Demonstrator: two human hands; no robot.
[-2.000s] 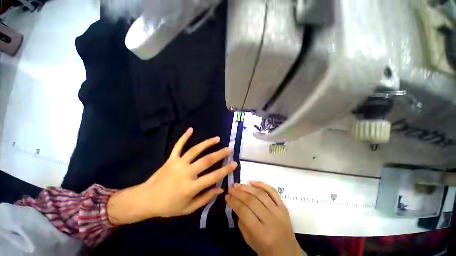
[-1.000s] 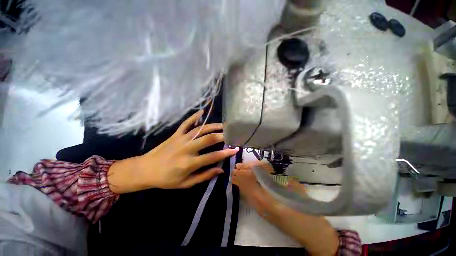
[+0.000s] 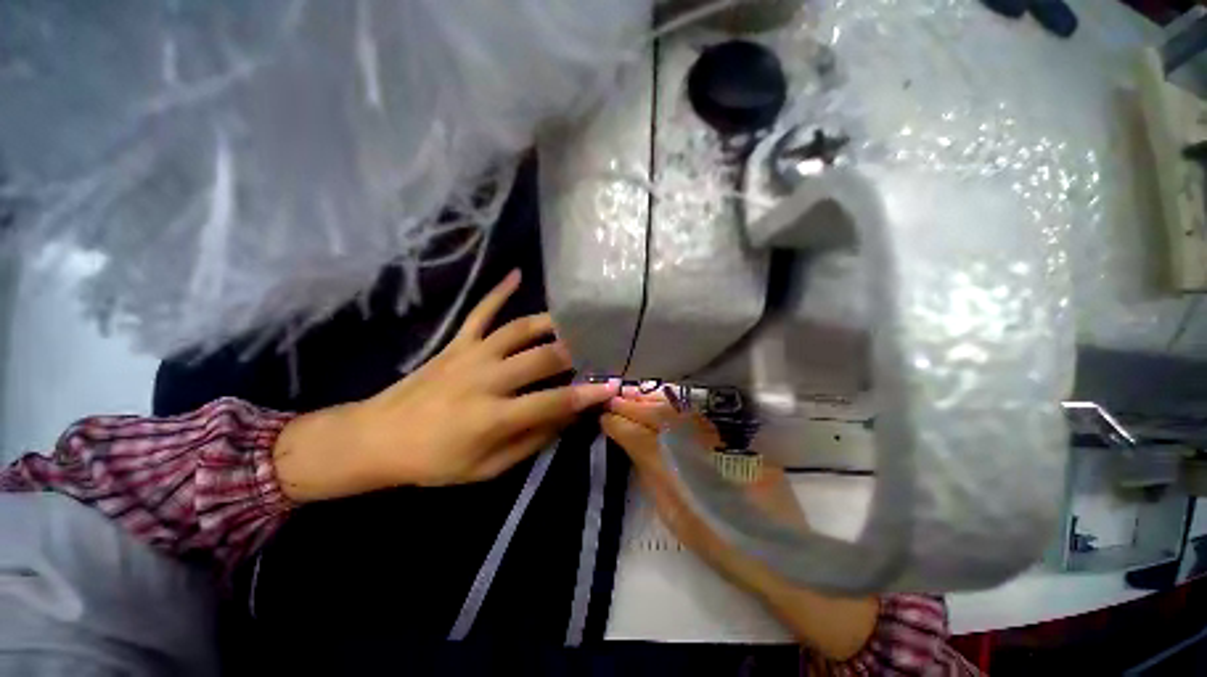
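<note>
A black garment panel with two narrow pale stripes lies under the sewing machine head. My left hand lies flat on the panel, left of the needle area, fingers spread and fingertips near the presser foot. My right hand is at the panel's right edge, just in front of the foot, its fingertips close to my left index finger. The pale curved guard partly covers my right hand and forearm. The foot and needle are mostly hidden, so whether my right fingers pinch the cloth is unclear.
A white fluffy bundle hangs at the upper left and blocks the view of the cloth behind. The curved guard stands out at the head's front. The white table has a printed scale, and a clear-topped box is at the right.
The view has moved closer over the machine head, and the fluffy bundle has come into view. Both hands have moved up to the foot, and more stripe length shows in front of them.
</note>
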